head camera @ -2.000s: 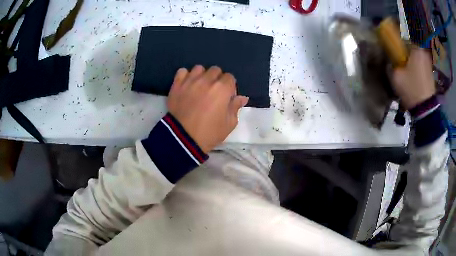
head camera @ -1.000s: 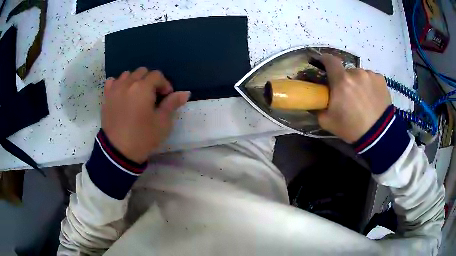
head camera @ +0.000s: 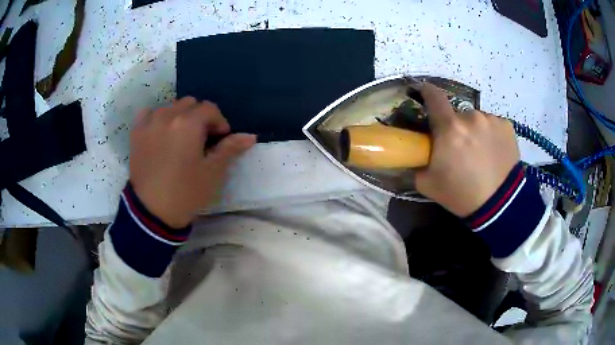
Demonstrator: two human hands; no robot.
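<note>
A dark fabric panel (head camera: 276,77) lies flat on the white table in front of me. My left hand (head camera: 182,158) is at its lower left edge, thumb and fingers closed on that near edge. My right hand (head camera: 469,151) grips the yellow-orange wooden handle of a steam iron (head camera: 371,104). The iron's pointed tip faces left and lies over the panel's lower right corner, which it hides. The fingers of my left hand hide the panel's lower left corner.
Dark pressed pieces (head camera: 47,138) lie crosswise on the white table (head camera: 270,172) at left, beside an olive-brown strip (head camera: 65,57). A dark narrow strap (head camera: 37,205) hangs over the near edge. A flat dark pad (head camera: 524,13) lies upper right. A blue coiled hose (head camera: 549,145) trails right.
The iron came from the far right to the panel's right side, then slid slightly left over its lower right corner. My left hand moved left along the near edge from the panel's middle.
</note>
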